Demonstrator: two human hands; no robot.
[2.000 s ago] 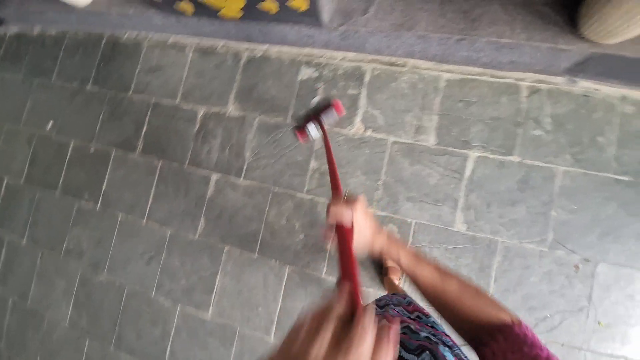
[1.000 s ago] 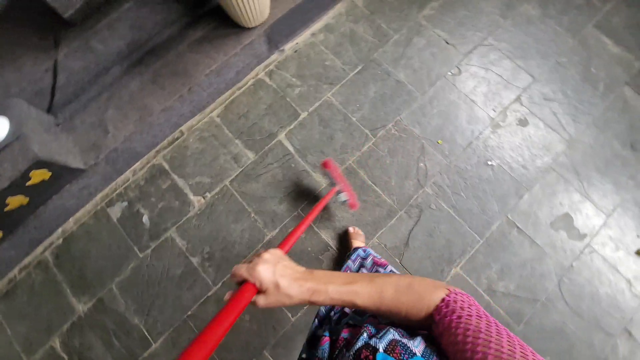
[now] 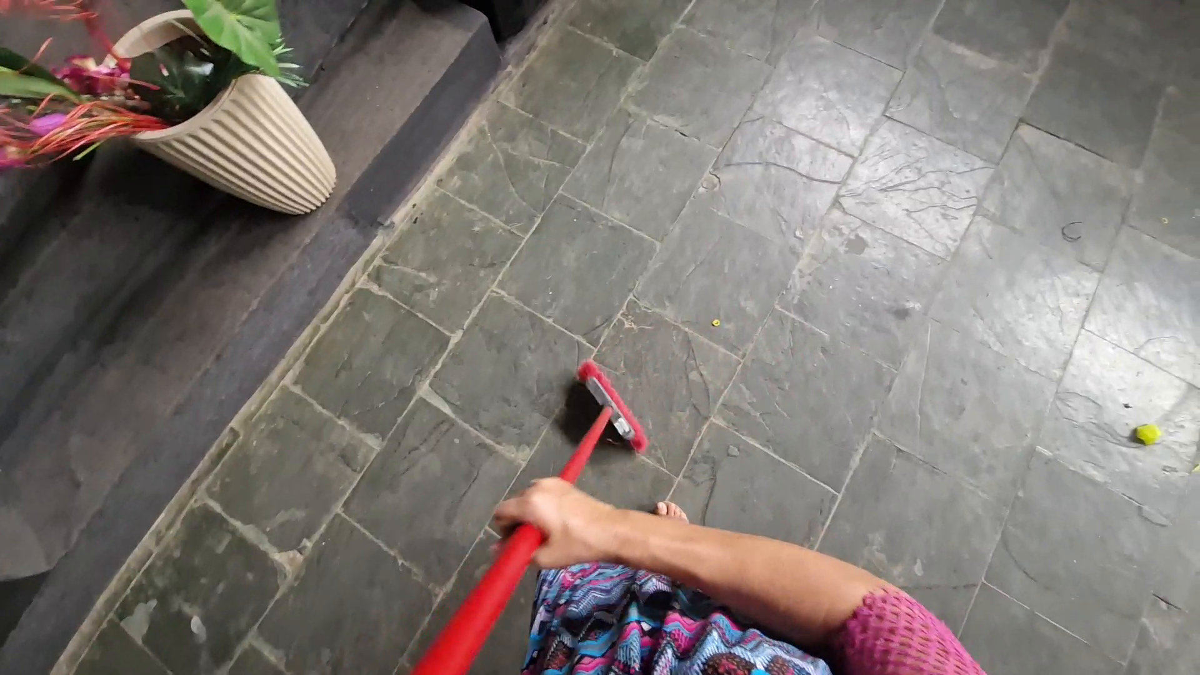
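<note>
My right hand is closed around the red pole of a long-handled broom, near the bottom centre. The pole slants up and right to the broom head, which has a grey body and red-pink bristles and is over the slate floor. A dark shadow lies beside the head. Out of the frame at the bottom runs the upper end of the pole. My left hand is not in view.
A ribbed beige planter with leaves and pink flowers stands on a dark stone step at the left. My toes show just below the broom head. A yellow-green bit lies at the right, a tiny yellow one near the middle.
Both hands were on the pole two seconds ago; now only my right hand shows on it. The view has turned and shifted, bringing the whole planter in.
</note>
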